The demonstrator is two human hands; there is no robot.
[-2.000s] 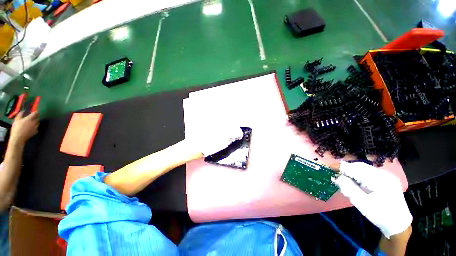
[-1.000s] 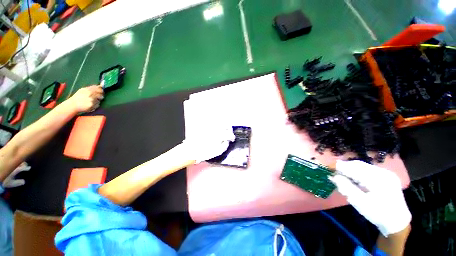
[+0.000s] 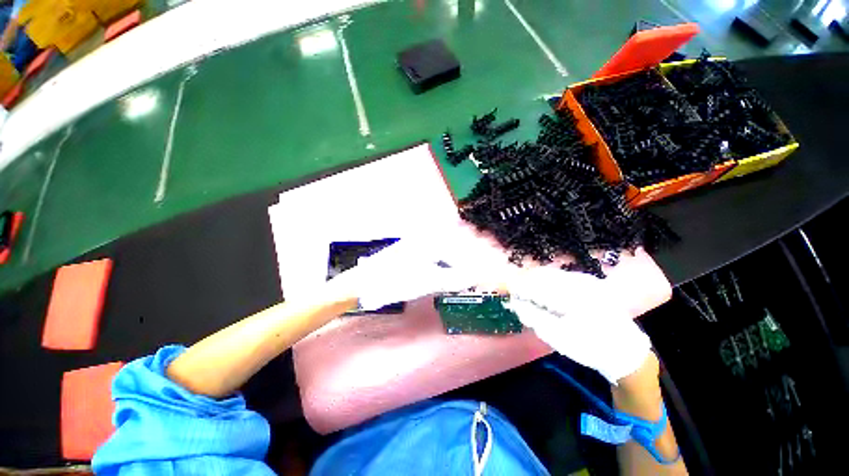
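Observation:
The green circuit board [image 3: 477, 316] is over the pink foam mat [image 3: 372, 381], with a white label on its upper edge. My right hand [image 3: 582, 325], in a white glove, holds the board by its right edge. My left hand [image 3: 410, 274], also gloved, lies over the black housing [image 3: 354, 256] on the mat and reaches towards the board's top edge. The left fingertips blend with the right glove and the pale mat, so their hold cannot be made out. Most of the housing is hidden under the left hand.
A heap of black comb-like pieces [image 3: 559, 200] lies right of the mat, beside the orange and yellow parts box [image 3: 610, 153]. A closed black case [image 3: 428, 65] is on the green belt [image 3: 251, 121]. Orange foam pads [image 3: 77, 305] lie at left; a dark board tray [image 3: 745, 372] is at lower right.
The view has turned right. My left hand has moved off the housing's inside towards the board, and my right hand has brought the board closer to the housing. The other person's arm has left view.

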